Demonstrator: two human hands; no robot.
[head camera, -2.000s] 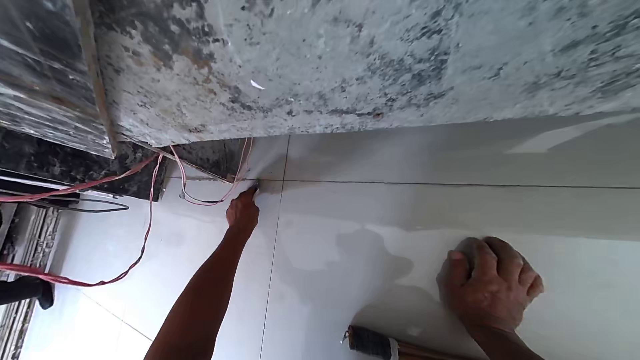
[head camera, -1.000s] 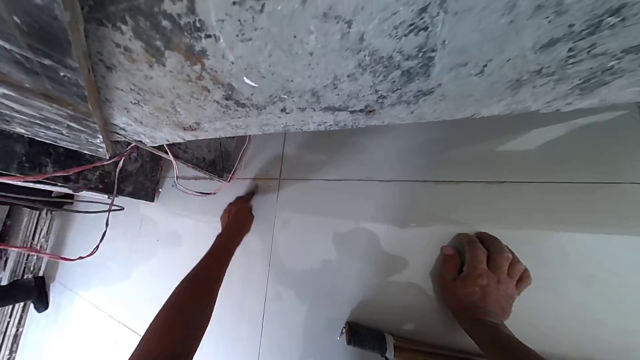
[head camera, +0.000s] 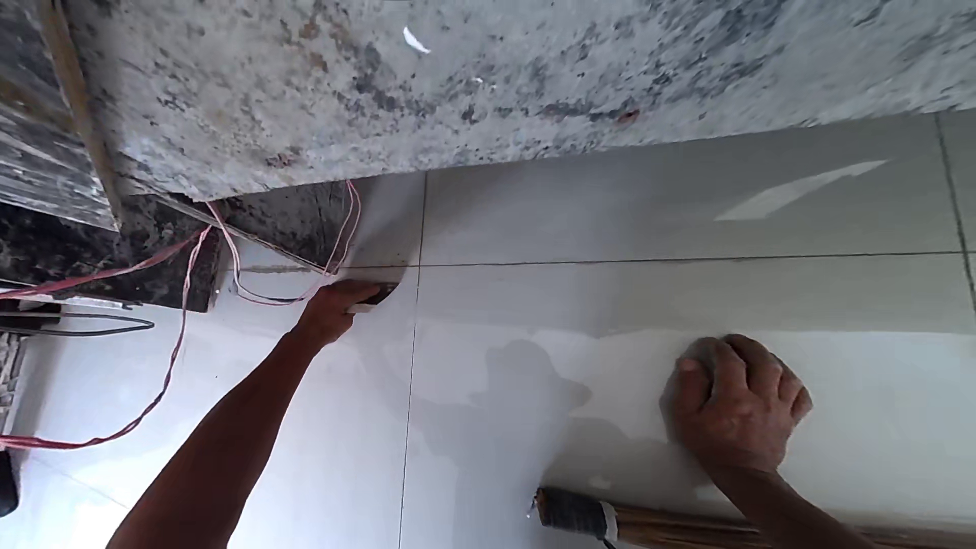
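My left hand (head camera: 333, 309) is closed around a small flat dark object (head camera: 379, 296), perhaps a blade or scraper, with a pale part below it. It is held low over the pale floor tiles (head camera: 488, 305), beside a thin tile joint and a loop of pink wire (head camera: 259, 300). My right hand (head camera: 740, 400) rests on the tiles farther right, fingers curled; a grey rounded thing shows under it, and whether it is gripped cannot be told. Below that hand lies a wooden pole (head camera: 671, 526) with a black-wrapped end (head camera: 572, 512).
A rough, speckled grey slab (head camera: 488, 84) spans the top. Dark boards (head camera: 274, 221) and a wooden strip (head camera: 76, 107) stand at the upper left. Twisted red wire (head camera: 168, 374) and a black cable (head camera: 84, 326) cross the left side. A dark shoe-like shape is at the left edge.
The flat dark object in my left hand shows more plainly now, with its pale part in view. My right hand stays on about the same spot of the tiles.
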